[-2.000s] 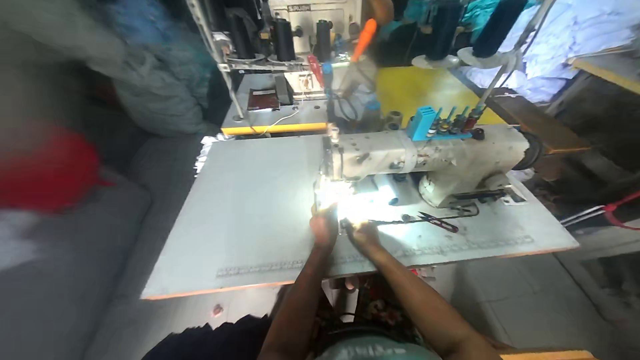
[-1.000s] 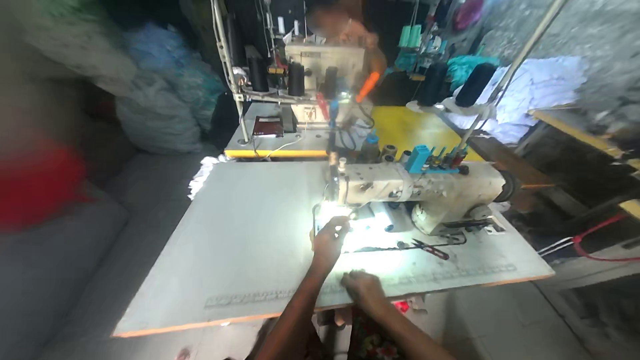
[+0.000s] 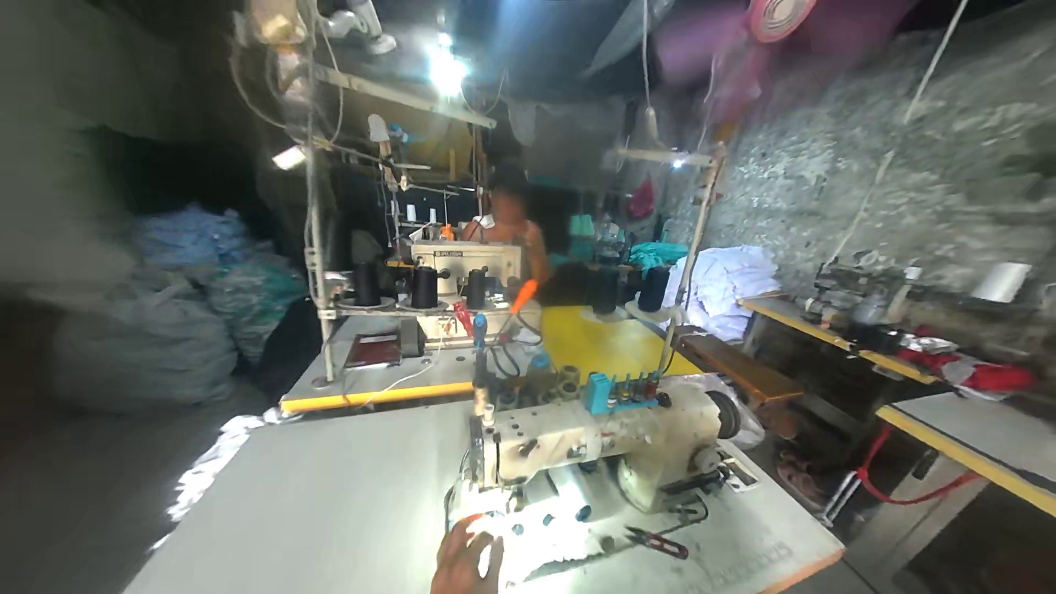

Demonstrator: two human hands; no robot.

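My left hand (image 3: 468,561) is at the bottom of the view, its fingers bent near the needle area of an industrial sewing machine (image 3: 606,437). Glare from the machine's lamp washes out that spot, so whether the fingers hold anything cannot be told. My right hand is out of view. Red-handled thread snips (image 3: 658,542) lie on the white table (image 3: 355,495), right of the hand. A blue thread guide block (image 3: 601,393) sits on top of the machine head.
Behind stands a second sewing machine (image 3: 466,262) with black thread cones (image 3: 425,288); a person (image 3: 507,223) is beyond it. White cloth (image 3: 722,289) is piled at the right back, near a wooden bench (image 3: 738,367). Stuffed sacks (image 3: 148,351) stand at the left.
The view has tilted up strongly. My right hand, over the table's front edge a second ago, has left the view. My left hand remains near the needle area.
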